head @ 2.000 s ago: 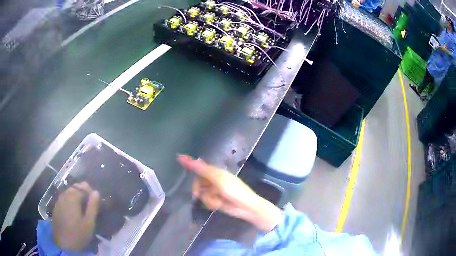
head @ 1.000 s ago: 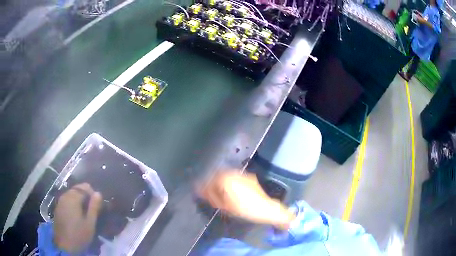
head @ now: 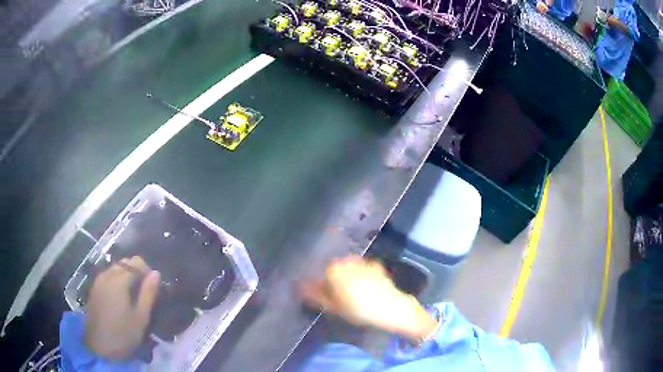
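The white housing (head: 240, 253) with its black inner module (head: 174, 254) lies on the green belt at the lower left. My left hand (head: 120, 304) is inside it, over the black module, with curled fingers; what the fingertips touch is hidden. My right hand (head: 363, 290) is over the belt's metal edge, right of the housing, and is blurred; I cannot tell if it holds anything. A power supply board (head: 234, 128) with a yellow transformer lies alone by the white line, its pale lead pointing up-left.
A black compartment tray (head: 334, 65) of yellow-topped boards stands at the top centre. Beyond the metal edge (head: 392, 167) are a pale grey stool or bin (head: 440, 211) and dark teal crates (head: 509, 211). A person in blue (head: 616, 43) is at the upper right.
The housing, loose board and tray appear slightly further right in the view. My right hand has drawn its fingers in from the earlier outstretched pose. My left hand stays in the housing.
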